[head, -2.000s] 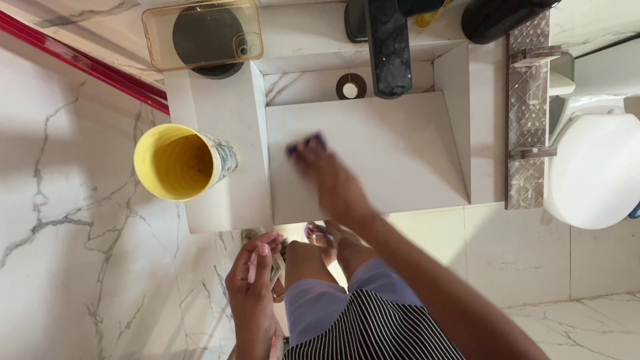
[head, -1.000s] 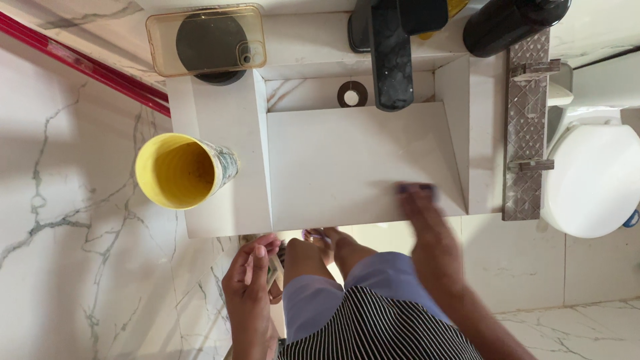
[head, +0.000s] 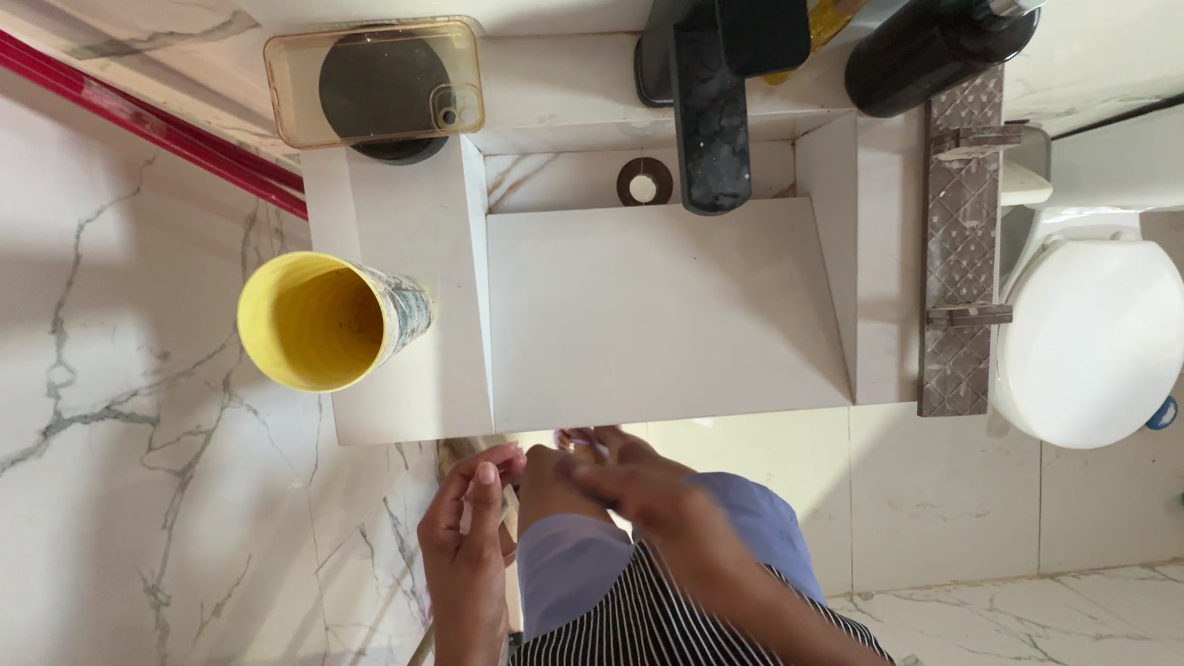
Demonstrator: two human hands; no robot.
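My left hand [head: 472, 518] is raised below the front edge of a white washbasin [head: 647, 324], its fingers curled and thumb up; no object shows in it. Beside it, over my lap, my right hand [head: 647, 499] is blurred by motion, and whether it holds anything is hidden. The basin has a sloping white slab, a round drain [head: 644, 182] at the back and a black faucet [head: 712, 139] above. A yellow cup [head: 314, 324] stands on the basin's left ledge, nearest to my left hand.
A clear phone case [head: 370, 83] lies over a round black object [head: 398, 150] at the back left. A black pump bottle [head: 934, 55] stands at the back right. Beside the basin are a brown patterned panel [head: 962, 240] and a white toilet [head: 1091, 342]; a red strip [head: 148, 125] crosses the left.
My right hand has moved off the slab, where it was with a small dark thing at its fingertips, and back toward my left hand. My left hand has stayed near the same place.
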